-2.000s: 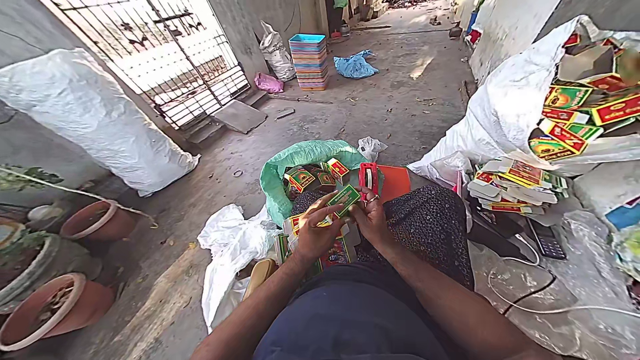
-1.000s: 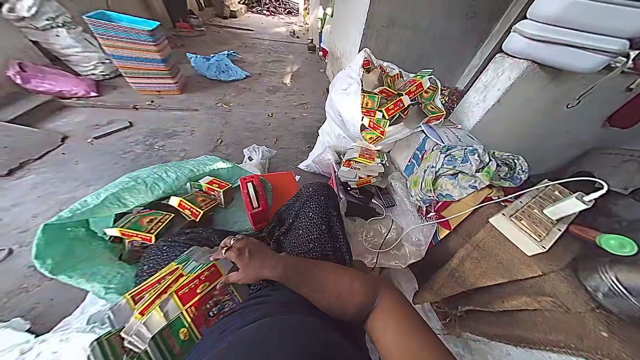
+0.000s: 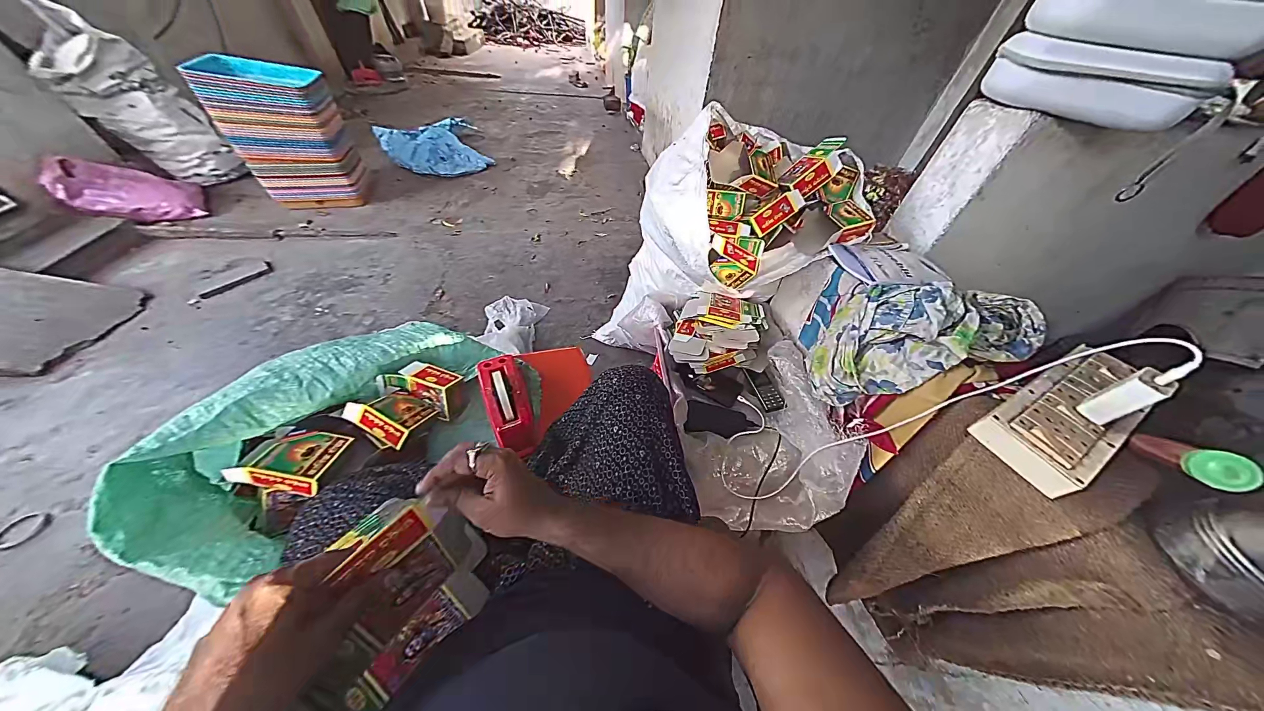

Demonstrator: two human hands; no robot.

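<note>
Printed red, yellow and green cardboard cartons [image 3: 415, 592] lie across the lap, blurred in part. My left hand [image 3: 267, 612] is at their left side, its fingers mostly hidden, so its grip is unclear. Above their right end is my right hand [image 3: 499, 489], a ring on one finger, its fingers bent and blurred near a carton edge. Just beyond it a red plastic device with a pale slot [image 3: 507, 403] rests beside an orange-red sheet [image 3: 563, 383]. The green woven sack [image 3: 168, 504] on the left holds several folded-up boxes [image 3: 296, 460].
A white sack [image 3: 667, 217] full of made-up boxes stands ahead, flat cartons [image 3: 718, 331] stacked before it. Right of it lie patterned cloth [image 3: 889, 336], a keypad phone [image 3: 763, 390], a white cable and a power strip [image 3: 1086, 415] on burlap [image 3: 987, 504]. Stacked trays [image 3: 281, 128] stand back left.
The view has swung right since two seconds ago. Then both hands were together at a small green carton; now they are apart, with several cartons on the lap between them.
</note>
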